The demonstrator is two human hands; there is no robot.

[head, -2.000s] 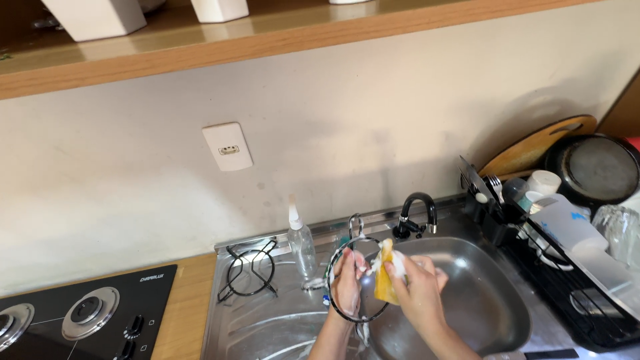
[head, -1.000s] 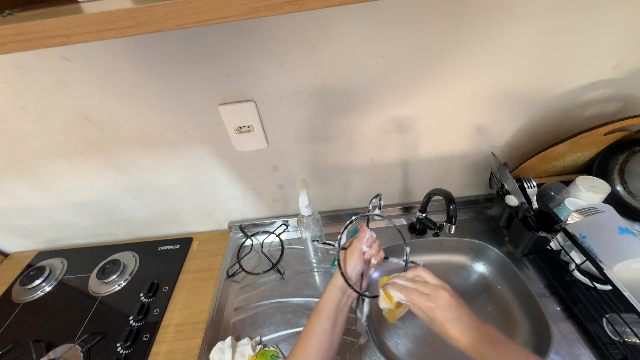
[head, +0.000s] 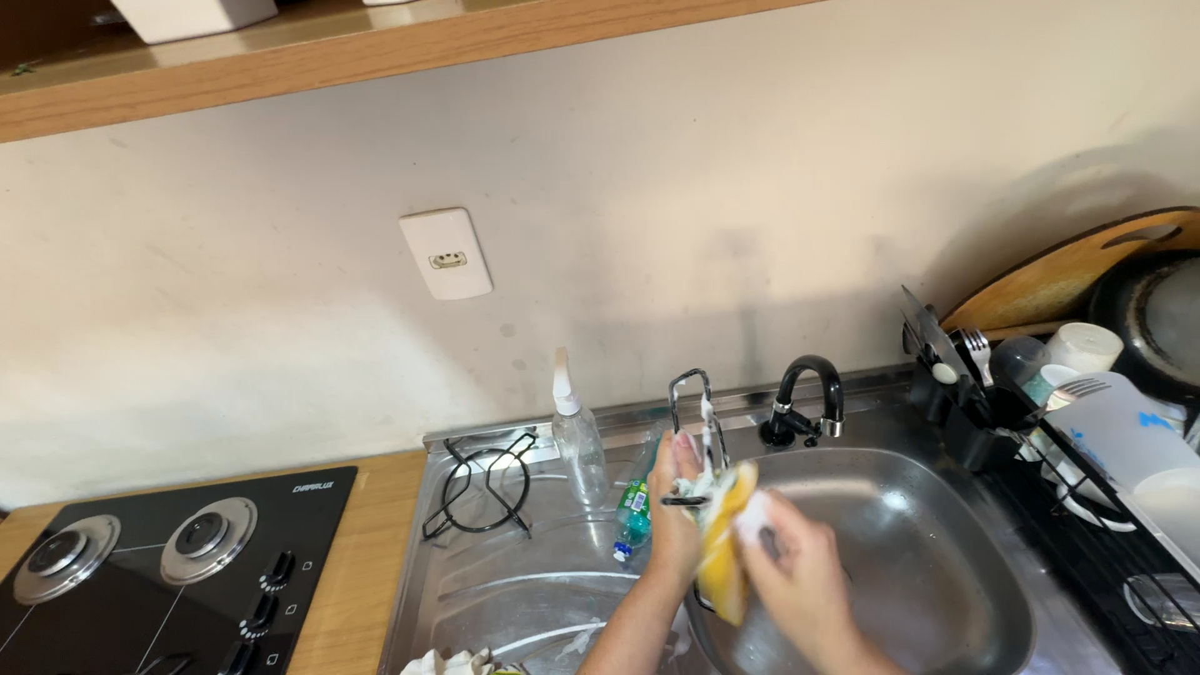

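My left hand [head: 677, 497] grips a black wire burner grate [head: 698, 394], held up on edge at the left side of the sink basin [head: 919, 562], with white foam on its bars. My right hand [head: 797, 572] holds a yellow sponge [head: 727, 553] against the grate; the sponge looks foamy and a little blurred. Behind my left hand a bottle of green-blue liquid [head: 634, 506] lies on the drainboard. A clear spray bottle [head: 581, 455] stands by the wall, and a second burner grate [head: 485, 489] rests left of it.
A black faucet [head: 808, 398] rises behind the basin. On the right, a black dish rack [head: 1069, 562] holds cutlery, cups and white containers, near a pan [head: 1172, 309] and a wooden board [head: 1041, 281]. A gas cooktop [head: 131, 581] is at left; a wooden shelf [head: 375, 80] crosses above.
The grate in my left hand has turned from showing its round ring to a narrower, edge-on view. My right hand and the sponge have moved up along it.
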